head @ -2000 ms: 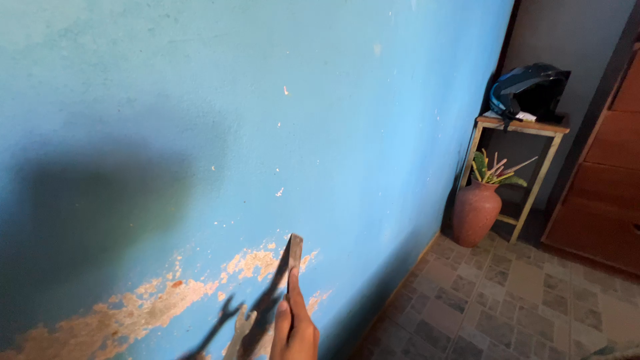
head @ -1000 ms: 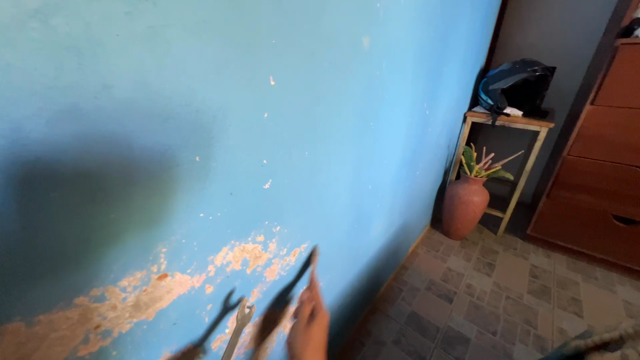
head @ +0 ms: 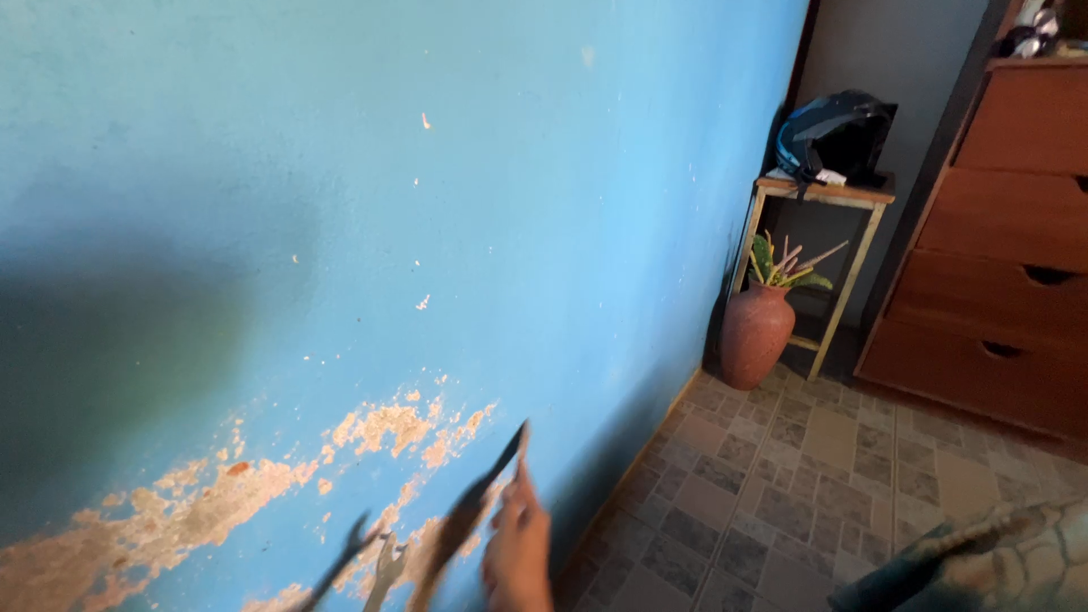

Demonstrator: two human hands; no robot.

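Observation:
At the bottom centre my right hand [head: 520, 544] grips a thin flat tool [head: 524, 444], seen nearly edge-on, its tip pointing up close to the blue painted wall [head: 527, 212]. Whether the tip touches the wall cannot be told. Flaked paint bares a pale, rough patch [head: 229, 501] to the left of the tool. The jaw of an open-end wrench [head: 389, 565] rises from the bottom edge, left of my hand; what holds it is hidden. Dark shadows of the tools fall on the wall. My left hand is out of view.
Beyond the wall's end, a helmet [head: 837, 136] rests on a small wooden stand [head: 824, 194]. A reddish vase [head: 756, 336] with a plant stands by its legs. A wooden drawer cabinet [head: 977, 289] is at right, above floor tiles [head: 765, 510]. Patterned fabric [head: 1003, 561] shows at lower right.
My right hand and the flat tool have moved right along the wall, from over the patch's right end to just past it. The view has turned somewhat right; the patterned fabric shows more.

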